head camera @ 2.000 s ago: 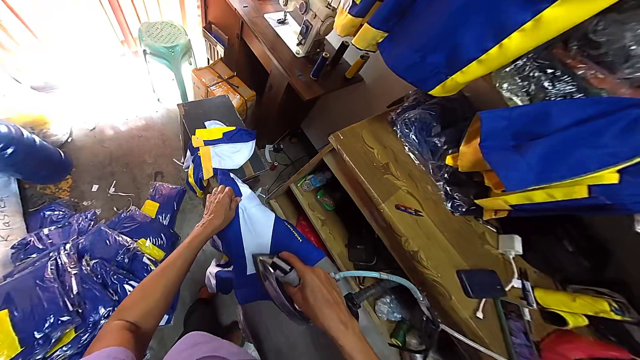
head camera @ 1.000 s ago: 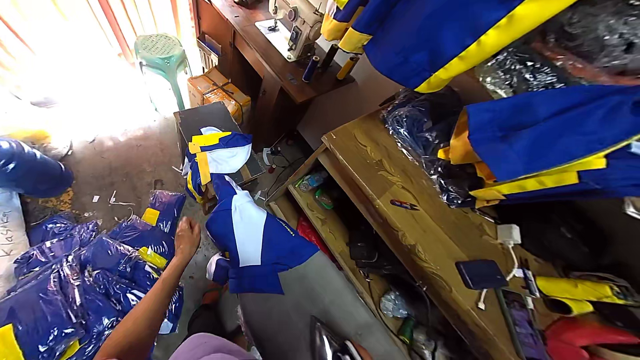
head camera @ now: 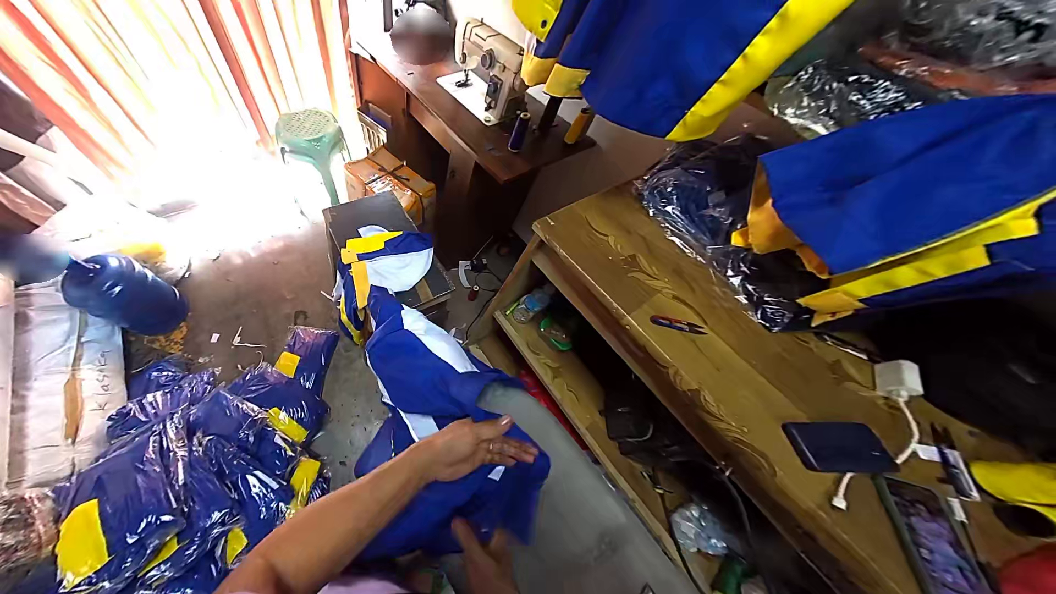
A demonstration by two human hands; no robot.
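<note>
A blue garment with white panels and yellow trim (head camera: 429,346) lies along a narrow grey ironing board (head camera: 569,495), its near end hanging over the left side. My left hand (head camera: 477,450) is spread on the blue cloth near that end, fingers apart, pointing right. Lower down, my right hand (head camera: 487,561) is at the garment's bottom edge, blurred and partly cut off by the frame; its grip on the cloth is unclear. The iron is out of view.
Plastic-wrapped blue garments (head camera: 206,462) are heaped on the floor at left. A wooden cabinet (head camera: 660,272) with thread snips (head camera: 678,324), a power bank (head camera: 838,447) and a phone (head camera: 932,528) stands at right. Beyond are a sewing machine (head camera: 491,70) and a green stool (head camera: 309,132).
The iron, in my right hand two seconds ago, has left the view. My left hand has moved onto the garment's near end. The cloth there has shifted and now hangs to the left, bunched.
</note>
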